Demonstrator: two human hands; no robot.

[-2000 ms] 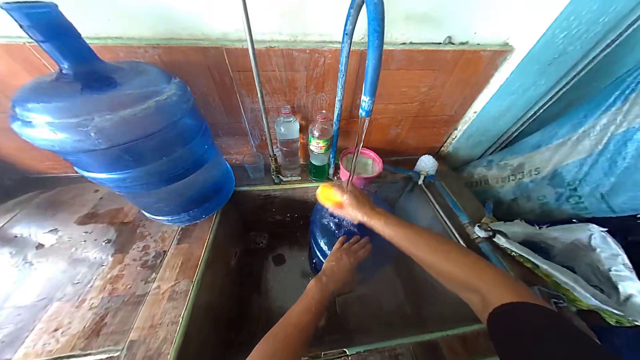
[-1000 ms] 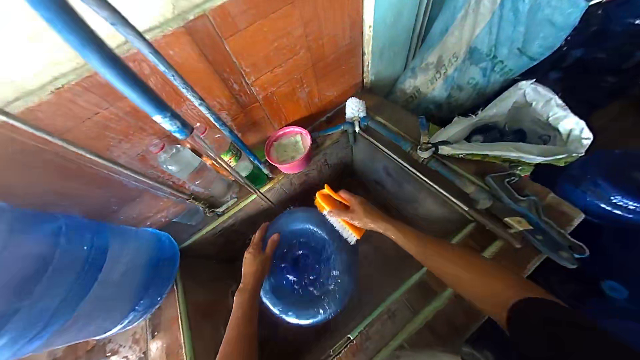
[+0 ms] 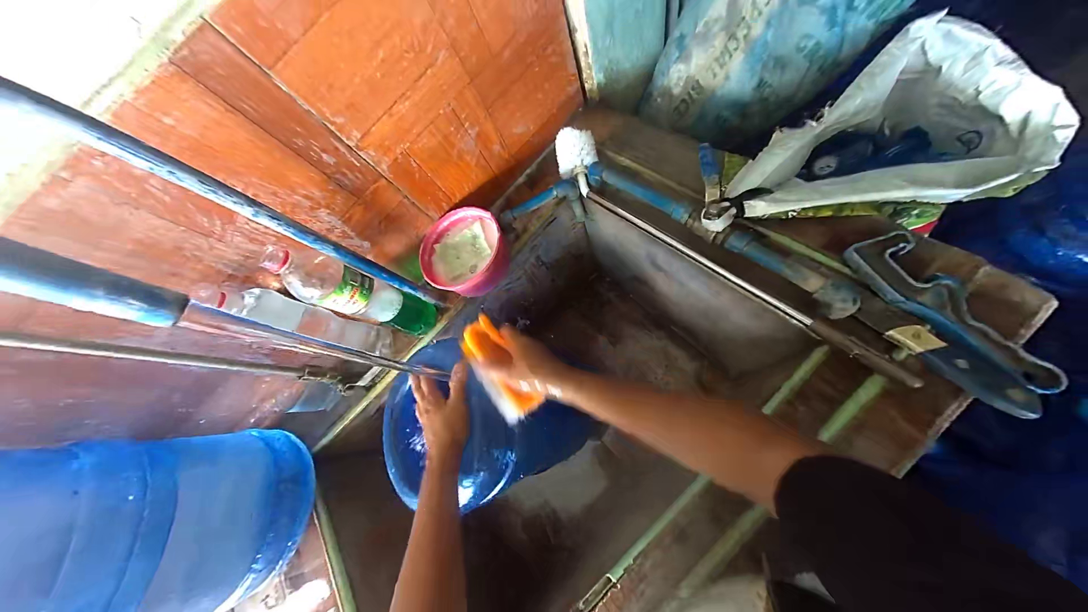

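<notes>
A blue plastic water jug lies in the tiled sink basin with its round base toward me. My left hand rests on the jug's upper edge, fingers spread, holding nothing. In my right hand is an orange scrub brush with white bristles, blurred, just over the jug's right side. From the blue hose at the left, a stream of water reaches the jug beside my left fingers.
Left of the basin lies a second blue jug. Two plastic bottles, one with green liquid, and a pink tub stand along the wall ledge. A white-bristled brush, blue pipes, a metal bracket and an open white sack are at the right.
The view has swung and come closer to the basin. The orange brush has gone from the jug's right edge to nearer my left hand, which now lies on the jug's upper edge.
</notes>
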